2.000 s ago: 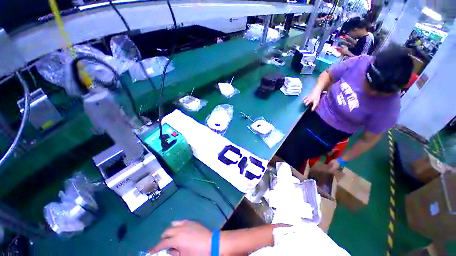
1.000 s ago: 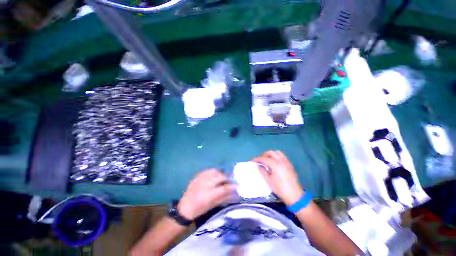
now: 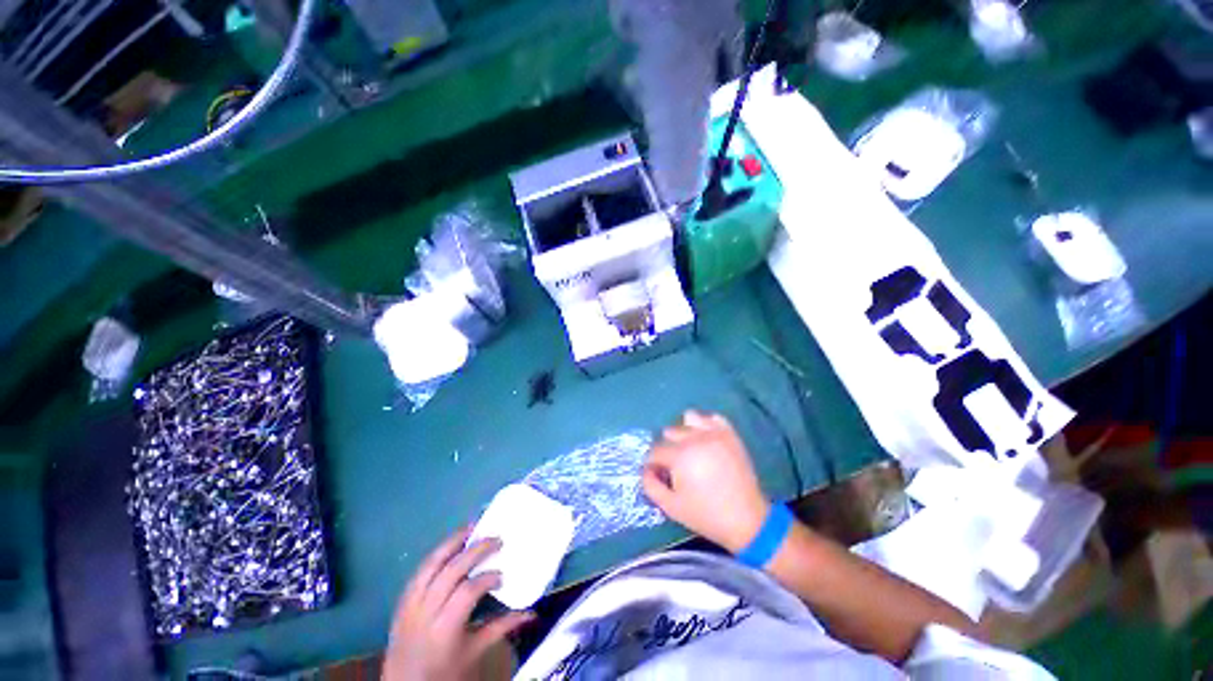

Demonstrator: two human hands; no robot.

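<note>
My left hand [image 3: 452,615] is at the bench's front edge, with its fingers on the left side of a white device housing [image 3: 527,545]. The housing lies flat and slightly turned, its smooth face up, on the left part of a crinkled clear film [image 3: 605,490]. My right hand [image 3: 708,484] is at the right end of the film, apart from the housing, with its fingers curled. Whether it pinches the film or anything small is hidden.
A black tray of cable assemblies [image 3: 226,486] is at left. Bagged housings [image 3: 423,343], small screws [image 3: 541,387], a screw feeder [image 3: 609,273] and a green power supply [image 3: 734,220] stand behind. A liner sheet with black frames [image 3: 865,240] lies right. A blurred screwdriver [image 3: 672,80] hangs above.
The housing has moved left and turned, held now only by my left hand. My right hand has come off it, and the clear film shows spread out. The view has shifted.
</note>
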